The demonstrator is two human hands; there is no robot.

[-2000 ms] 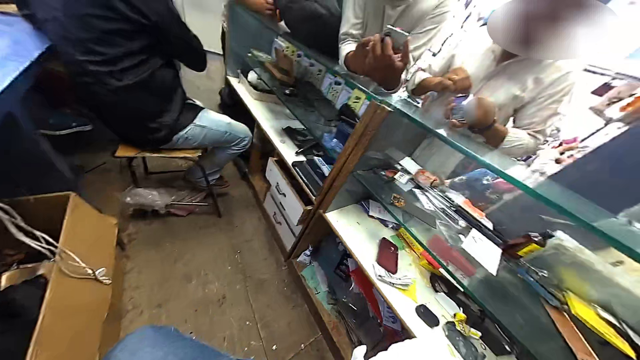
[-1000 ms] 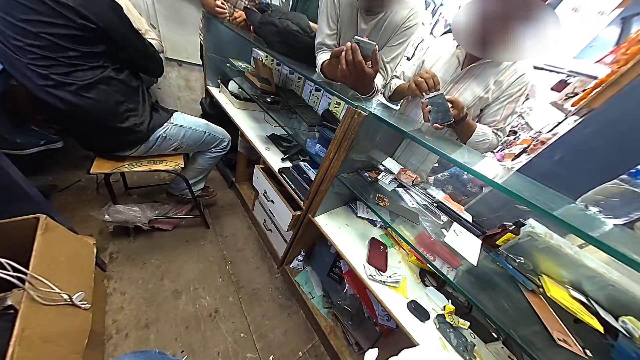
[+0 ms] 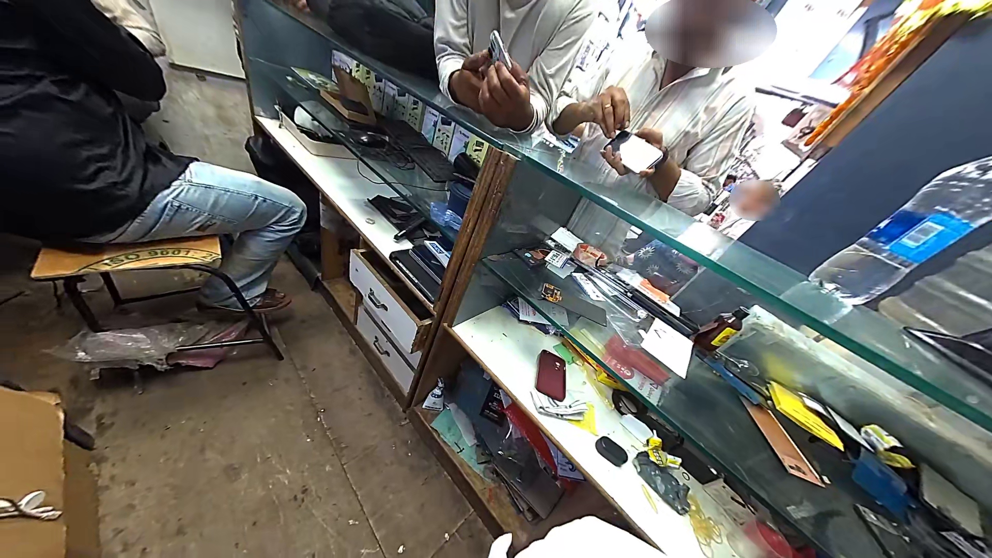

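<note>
Neither my left hand nor my right hand shows clearly in the head view. A bright white overexposed shape (image 3: 585, 539) juts in at the bottom edge; I cannot tell what it is. Below the glass counter top (image 3: 697, 267), the shelves hold a dark red phone case (image 3: 551, 375), a black oval object (image 3: 611, 451), a brown bottle (image 3: 720, 330), a white card (image 3: 666, 348) and a yellow packet (image 3: 804, 415). Across the counter, one person's hands hold a phone (image 3: 499, 50). A second person holds another phone (image 3: 637, 152) with a bright screen.
A person in dark clothes and jeans sits on a metal-framed stool (image 3: 128, 256) at the left, plastic wrap (image 3: 132, 345) under it. A cardboard box (image 3: 31, 457) stands at lower left. Drawers (image 3: 387, 302) are built under the counter. A water bottle (image 3: 903, 236) lies tilted at the right.
The second person's phone screen, dark one second ago, is now bright. The first person's phone is tilted more upright. My view has shifted, and the blue-clad knee at the bottom has left it.
</note>
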